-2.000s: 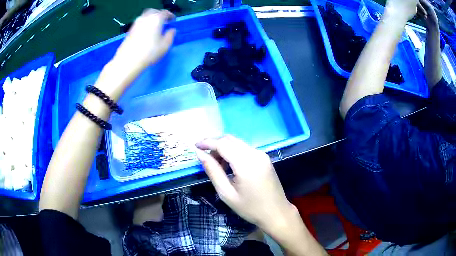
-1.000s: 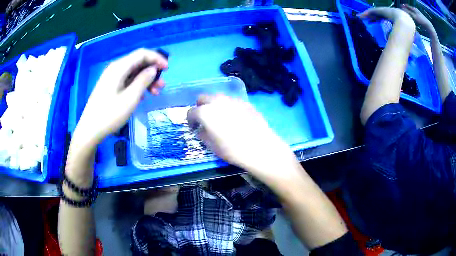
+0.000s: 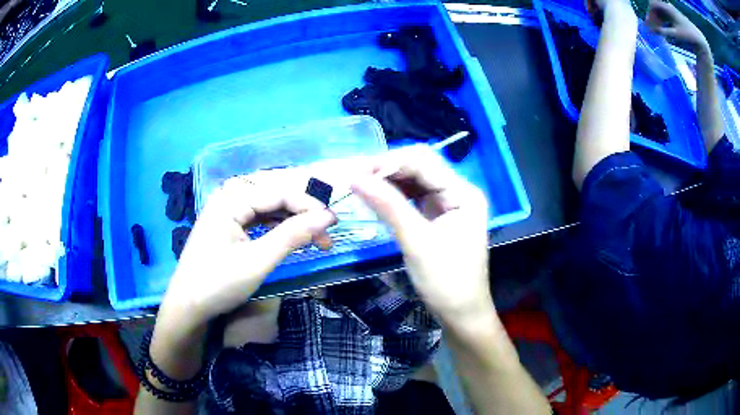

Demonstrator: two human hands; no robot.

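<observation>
My left hand (image 3: 243, 243) holds a black plastic housing (image 3: 319, 190) between thumb and fingers, above the clear parts box. My right hand (image 3: 434, 219) pinches a thin lead wire (image 3: 342, 198) whose end is at the housing; whether it is inside cannot be told. A white tail (image 3: 451, 140) sticks out behind the right fingers. The clear parts box (image 3: 292, 139) lies in the blue parts tray (image 3: 154, 105), its leads mostly hidden by my hands. A heap of black housings (image 3: 410, 101) lies at the tray's right, a few more at its left.
A blue tray of white parts (image 3: 36, 178) is at the left. The dark green conveyor belt (image 3: 174, 23) with spaced black pieces runs beyond the tray. At the right, a person in dark clothing (image 3: 641, 259) reaches over the neighbour's blue tray (image 3: 560, 73). Red stools (image 3: 101, 377) are below.
My left hand has come from the belt side, then over the tray, to the front with a housing. My right hand has lifted a lead from the clear box, and both hands are now together.
</observation>
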